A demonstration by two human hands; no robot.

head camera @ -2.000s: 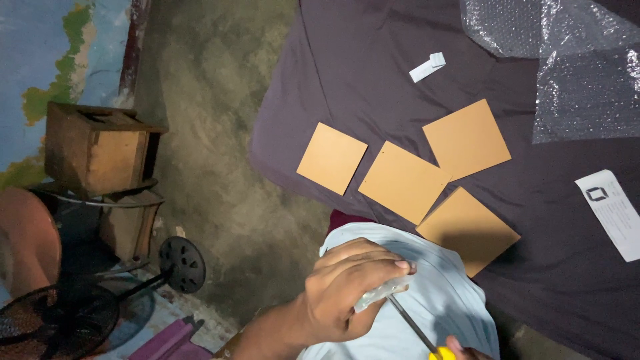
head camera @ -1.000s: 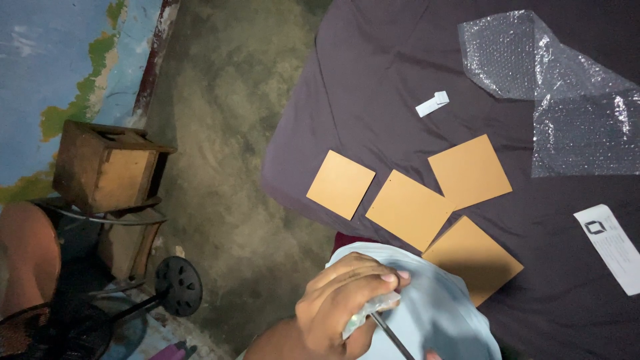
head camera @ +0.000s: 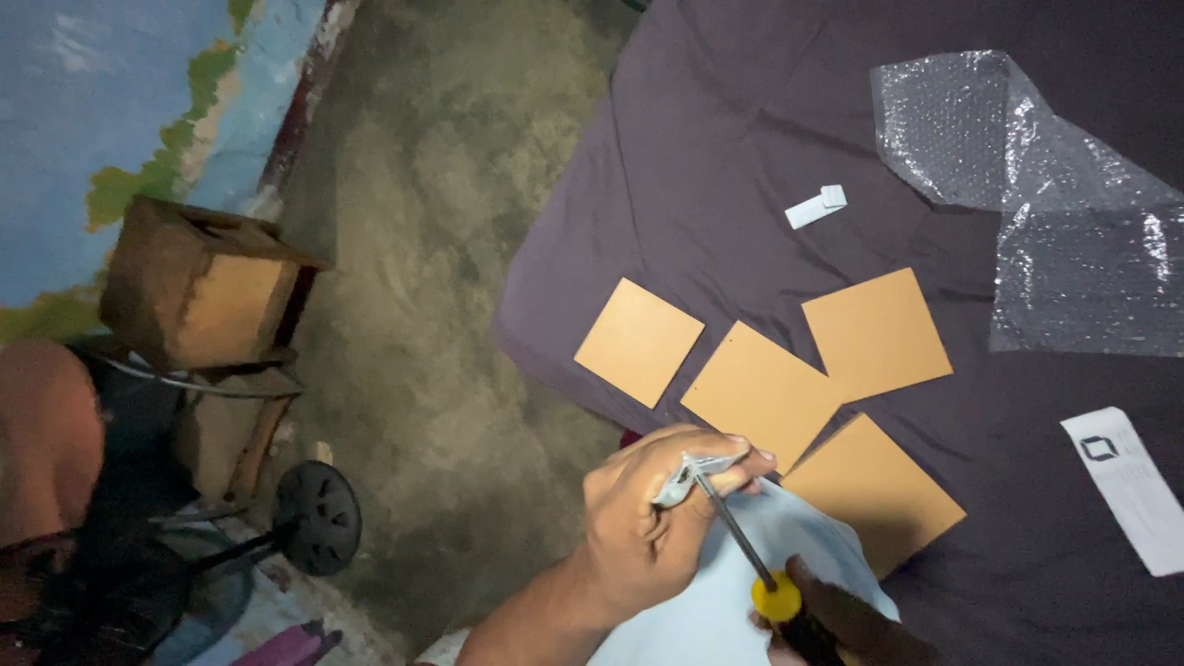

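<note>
My left hand (head camera: 647,518) grips a small clear plastic packet (head camera: 689,474) at the lower middle of the view; its contents are too small to tell. My right hand (head camera: 832,610), partly cut off at the bottom edge, is closed around the yellow and black handle of a screwdriver (head camera: 740,536). The screwdriver's metal shaft points up and left, and its tip meets the packet. Beyond my hands, square tan boards lie on the dark bedsheet: one apart at the left (head camera: 640,342), one in the middle (head camera: 760,393), one at the upper right (head camera: 877,333) and one nearest me (head camera: 874,490).
Bubble wrap (head camera: 1082,231), a small folded white paper (head camera: 816,207) and a printed white slip (head camera: 1127,490) lie on the dark bedsheet (head camera: 721,166). Left of the bed are a concrete floor (head camera: 435,277), a wooden box (head camera: 213,287) and a black round base on a rod (head camera: 317,518).
The yellow screwdriver handle and my right hand show more fully than one second ago. My left hand still holds the packet at the screwdriver's tip.
</note>
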